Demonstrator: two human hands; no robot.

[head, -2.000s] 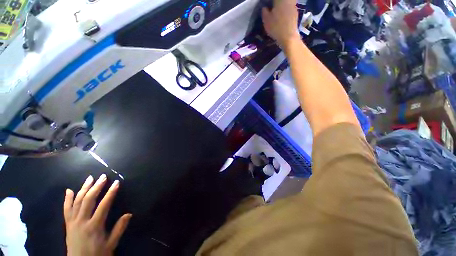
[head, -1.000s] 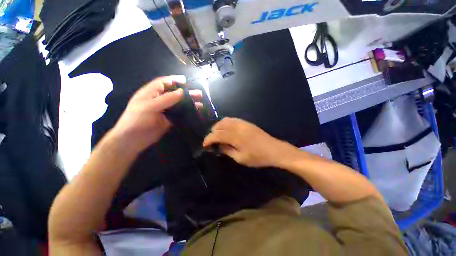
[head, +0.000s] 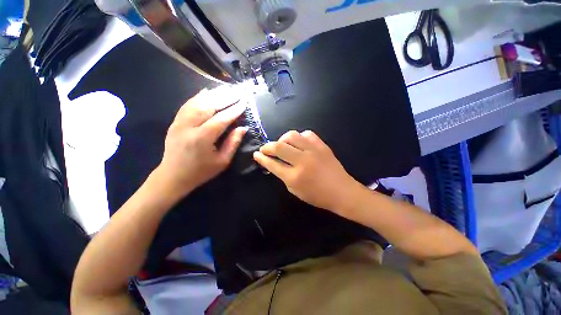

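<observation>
A black garment panel [head: 350, 92] lies spread under the white sewing machine head [head: 357, 15]. A narrow black strip [head: 251, 146] with a whitish line beside it lies on the panel just in front of the presser foot, under the bright lamp. My left hand [head: 203, 136] holds the strip's upper left side, its fingertips close to the needle area and washed out by glare. My right hand [head: 301, 163] pinches the strip's lower end, fingertips together. The needle itself cannot be made out.
Black-handled scissors [head: 429, 42] lie right of the machine. A tape rule [head: 461, 117] runs along the front edge, near a small dark box [head: 528, 61]. A stack of black pieces [head: 67, 37] is upper left. A blue basket [head: 460, 191] holds white panels [head: 513, 203].
My right hand has come from the far right to the strip, and my left hand has lifted from the panel to hold it. Since one second ago, the strip has been laid flat by the foot.
</observation>
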